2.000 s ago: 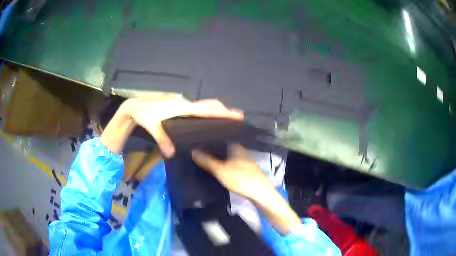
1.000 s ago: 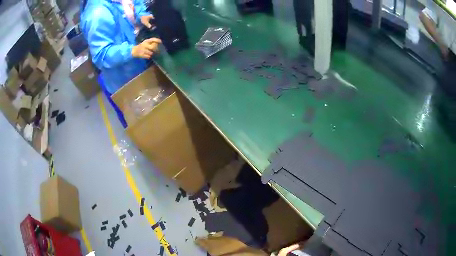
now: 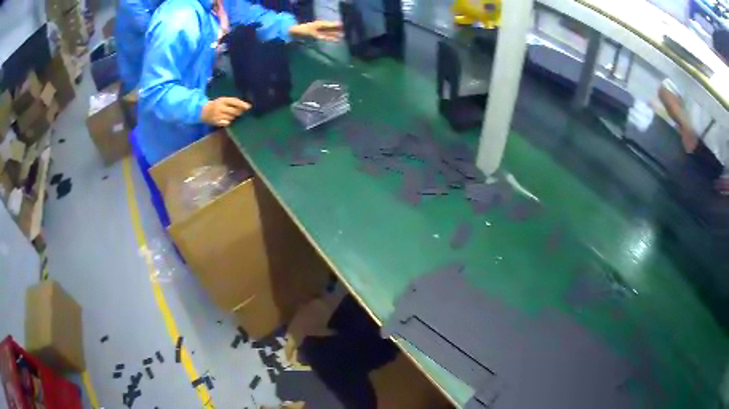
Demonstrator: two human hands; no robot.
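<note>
Flat dark grey die-cut blanks (image 3: 511,343) lie on the green bench (image 3: 360,232) at the lower right, nearest in front of me. Slots and crease lines show on them, and they run out of the picture at the bottom edge. I cannot tell how many lie there. Neither of my hands is in the picture.
Waste chips (image 3: 416,164) lie mid-bench by a pale post (image 3: 503,96). A clear-wrapped stack (image 3: 321,104), black folded inserts (image 3: 464,84) and a blue-smocked person (image 3: 172,88) are farther back. An open carton (image 3: 232,248) stands beside the bench; a red crate (image 3: 36,383) is lower left.
My view has swung from my hands folding a black piece to along the bench. My hands have left the picture. The far worker's hand now reaches out toward a black insert.
</note>
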